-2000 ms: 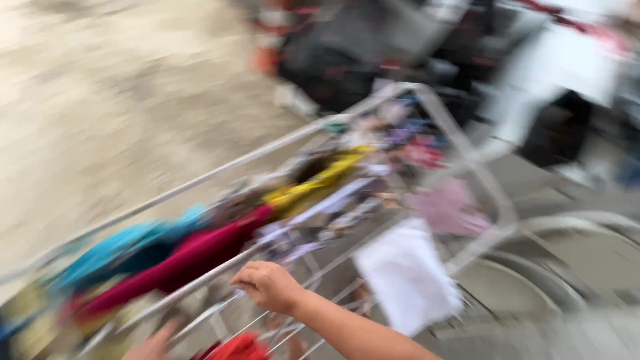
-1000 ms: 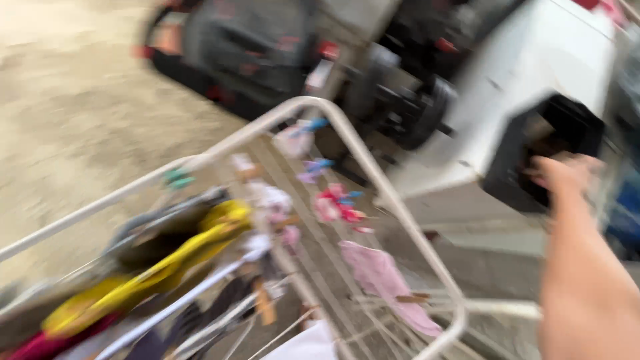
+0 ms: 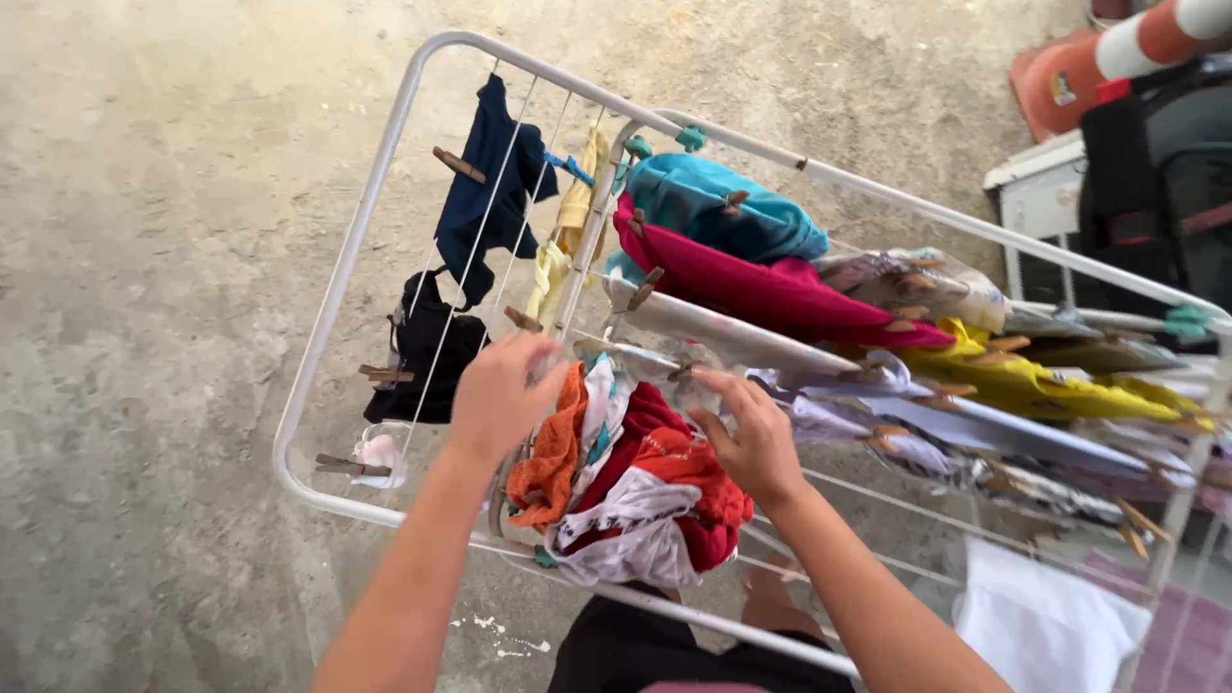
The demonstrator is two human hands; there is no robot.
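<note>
A white metal drying rack [image 3: 351, 241] spans the view, hung with clothes and wooden clothespins. My left hand [image 3: 505, 399] is over its left part, beside a pale yellow cloth and close to a clothespin [image 3: 523, 320]; whether it grips anything is unclear. My right hand [image 3: 751, 433] reaches to a clothespin [image 3: 681, 372] on a rack line, fingertips near or on it; a hold cannot be made out. Between and below the hands lies a heap of clothes: an orange cloth [image 3: 551, 462], a red garment [image 3: 707, 481] and a white patterned one [image 3: 635, 520].
Magenta [image 3: 751, 284], turquoise [image 3: 722, 207] and yellow garments [image 3: 1049, 380] hang on the right. Navy [image 3: 496, 183] and black cloths [image 3: 423, 356] hang on the left wing. An orange and white traffic cone [image 3: 1049, 82] and a black object stand at upper right on the concrete floor.
The view has swung strongly toward the rack's left end. My right hand, earlier stretched to a black-rimmed opening on a white object, is now over the rack. My left hand has come into view.
</note>
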